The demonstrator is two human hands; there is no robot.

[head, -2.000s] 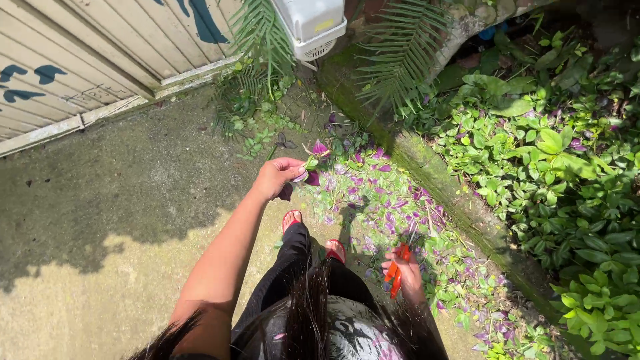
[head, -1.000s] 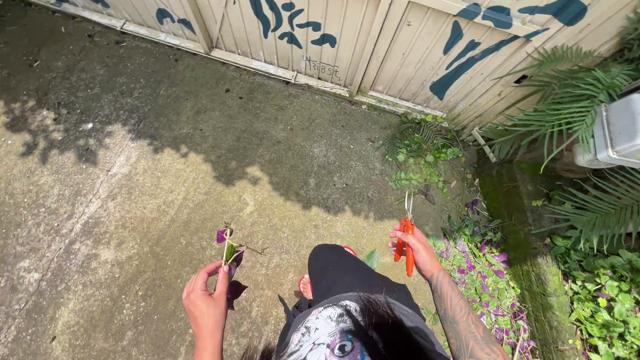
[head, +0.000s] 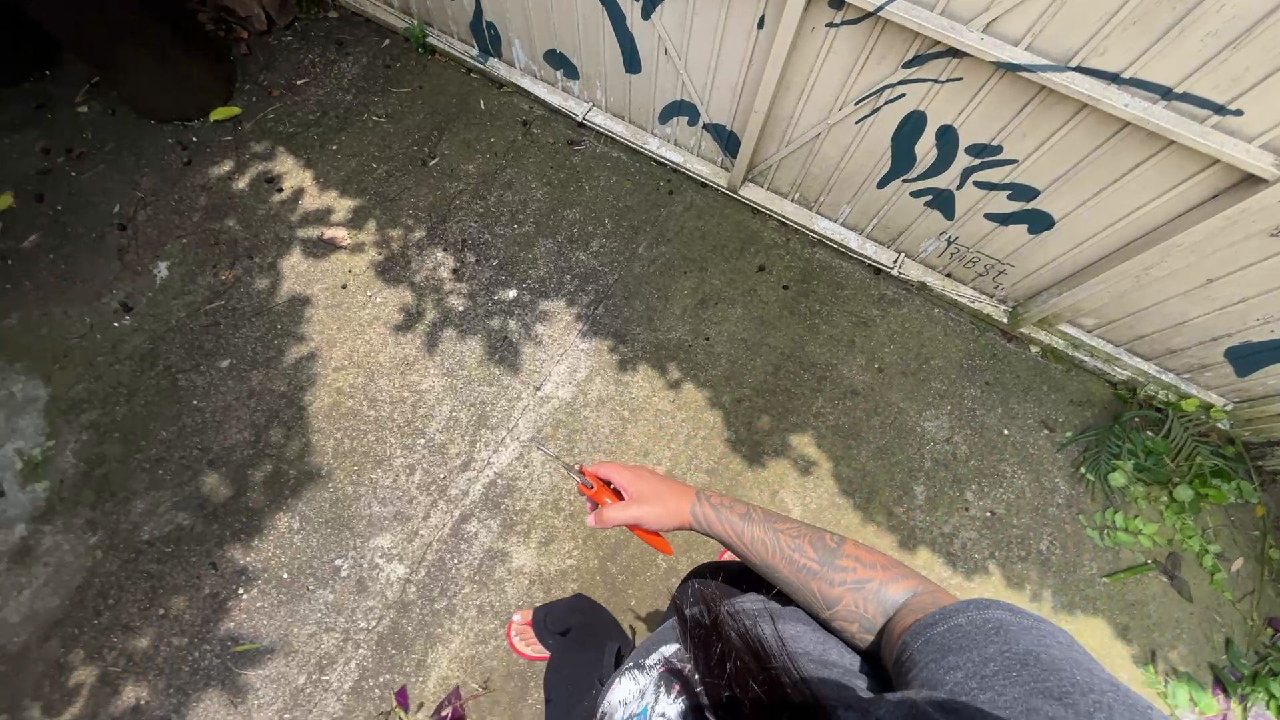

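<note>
My right hand is closed around orange-handled pruning shears, held over the concrete in front of my body. Their thin metal tips point up and to the left, away from me. My left hand is out of the frame. At the bottom edge, left of my foot, purple leaves on a thin stem poke into view; what holds them is hidden.
A beige metal gate with dark painted marks runs along the top and right. Ferns and green plants grow at the right edge. My foot in a red sandal stands on the concrete floor. A yellow leaf lies at upper left.
The view has swung left, away from the plant bed. My left hand, seen before with a purple-leaved cutting, has left the frame. The shears remain in my right hand.
</note>
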